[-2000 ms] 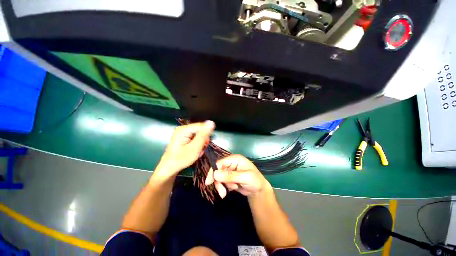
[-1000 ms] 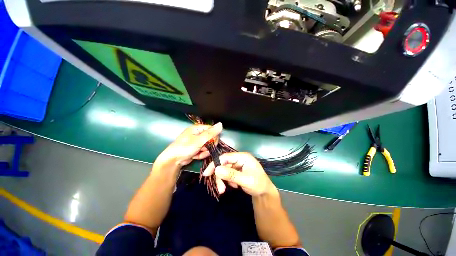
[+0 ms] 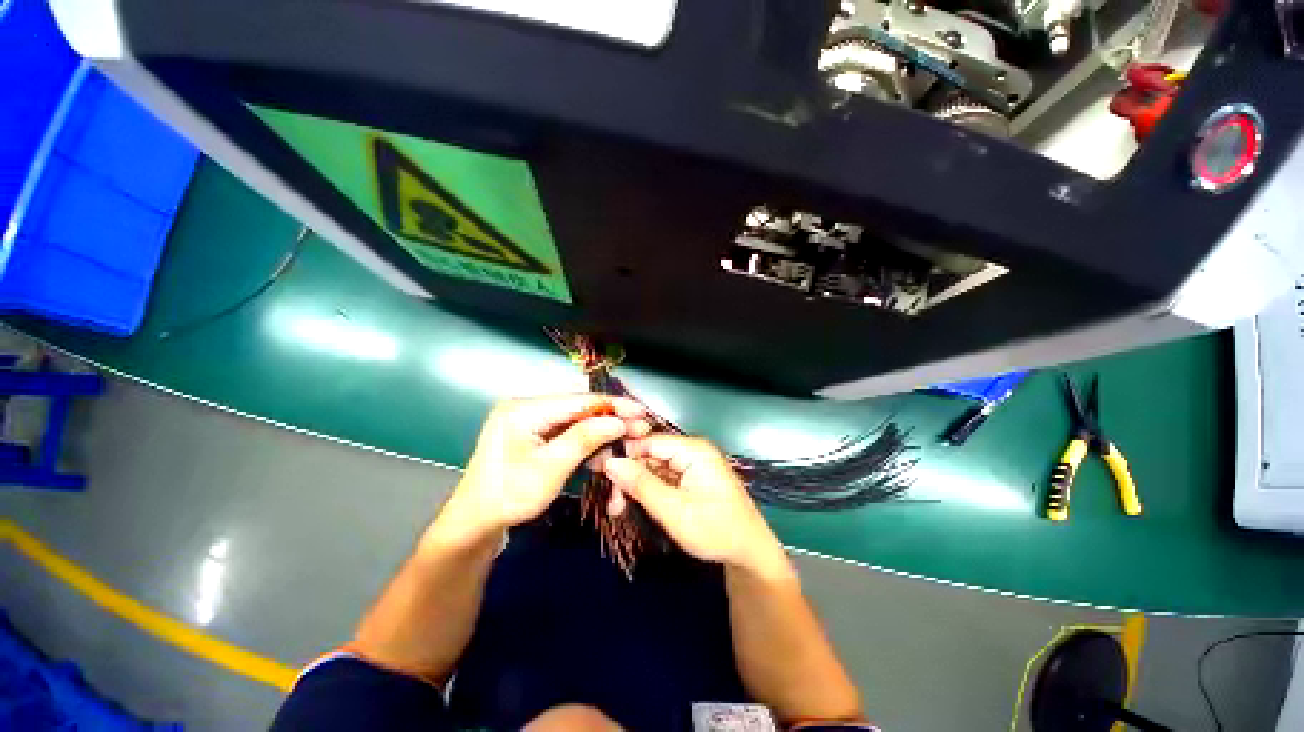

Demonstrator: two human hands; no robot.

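Note:
A bundle of thin dark wires (image 3: 618, 538) with reddish-brown ends hangs over the bench's front edge, above my lap. My left hand (image 3: 536, 461) and my right hand (image 3: 689, 491) meet at its middle and hold it, fingers pinched close together. Its upper end, with reddish and yellowish tips (image 3: 584, 352), points toward the machine. More loose black wires (image 3: 844, 472) lie fanned on the bench to the right of my right hand. The fingers hide the middle of the bundle.
The black machine front (image 3: 629, 172) with its wire slot (image 3: 858, 265) stands just beyond my hands. Open yellow-black pliers (image 3: 1093, 455) and a dark pen (image 3: 981, 412) lie right. Blue bin (image 3: 100, 200) left; second machine (image 3: 1273, 415) far right. Green bench edge curves before me.
My left hand has moved down the bundle toward my right hand, uncovering the upper tips. The view has shifted, so the machine and tools sit further right.

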